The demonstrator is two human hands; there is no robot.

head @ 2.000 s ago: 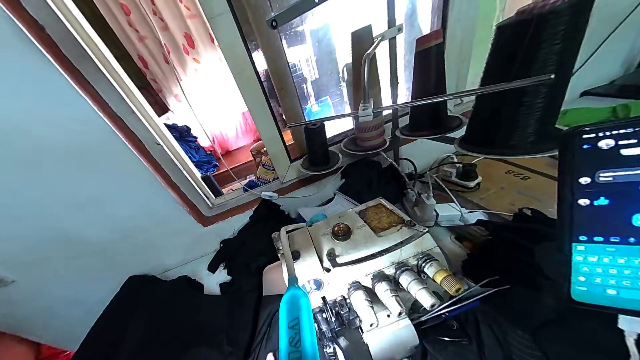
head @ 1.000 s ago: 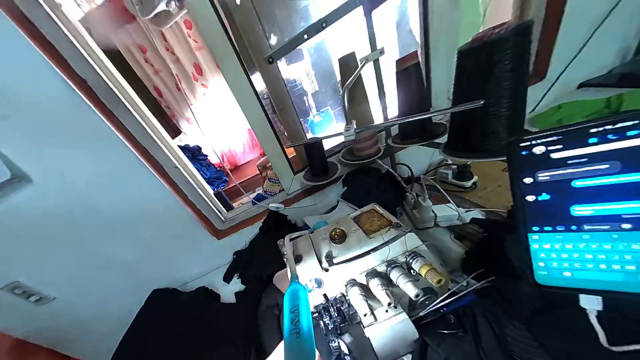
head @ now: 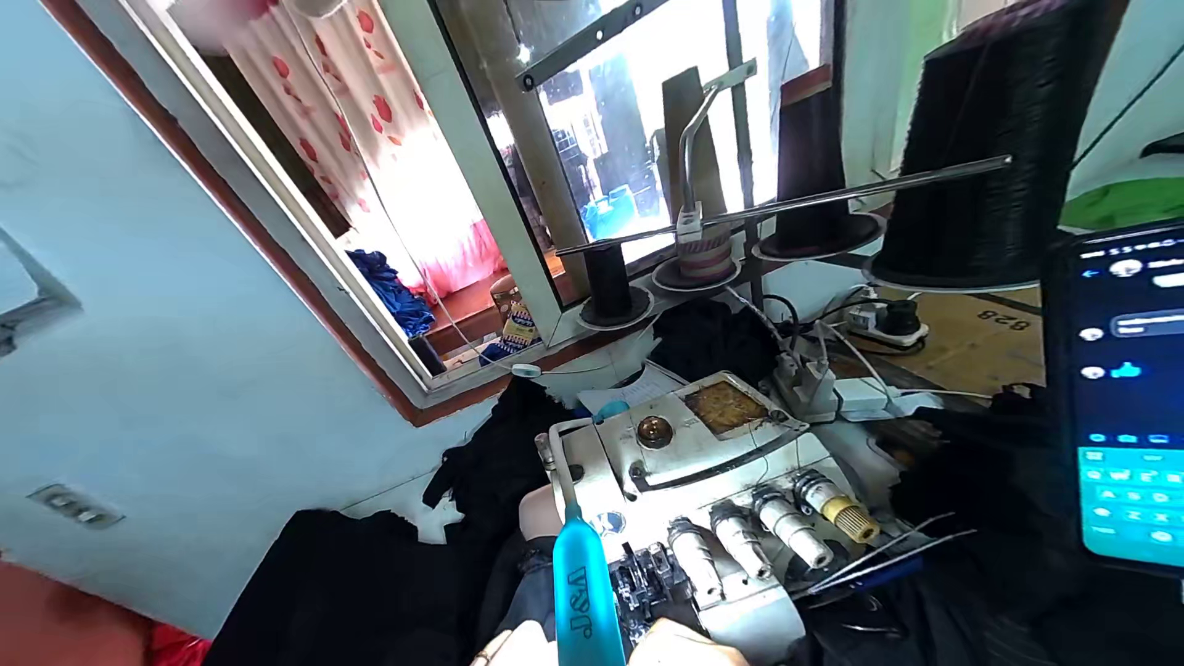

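Observation:
At the bottom edge, my left hand (head: 516, 646) and my right hand (head: 686, 646) show only in part, one on each side of a teal sleeve (head: 587, 592) on a bent white arm. Both are near the looper parts (head: 643, 578) at the front of a white overlock sewing machine (head: 680, 462). My right hand is just below those metal parts. The fingertips are cut off or hidden, so what either hand holds cannot be told. Several tension dials (head: 791, 527) stick out of the machine, one of them with a yellow knob. Black fabric (head: 370, 592) lies at the left.
Thread cones (head: 990, 148) stand behind the machine below a metal rod (head: 832, 196). A lit phone (head: 1124, 398) is at the right edge. Cables and a power strip (head: 865, 396) lie behind. More black fabric (head: 971, 481) is at the right. A window frame (head: 370, 361) borders the wall.
More of both my hands shows at the bottom edge than one and two seconds ago. The view has shifted between frames.

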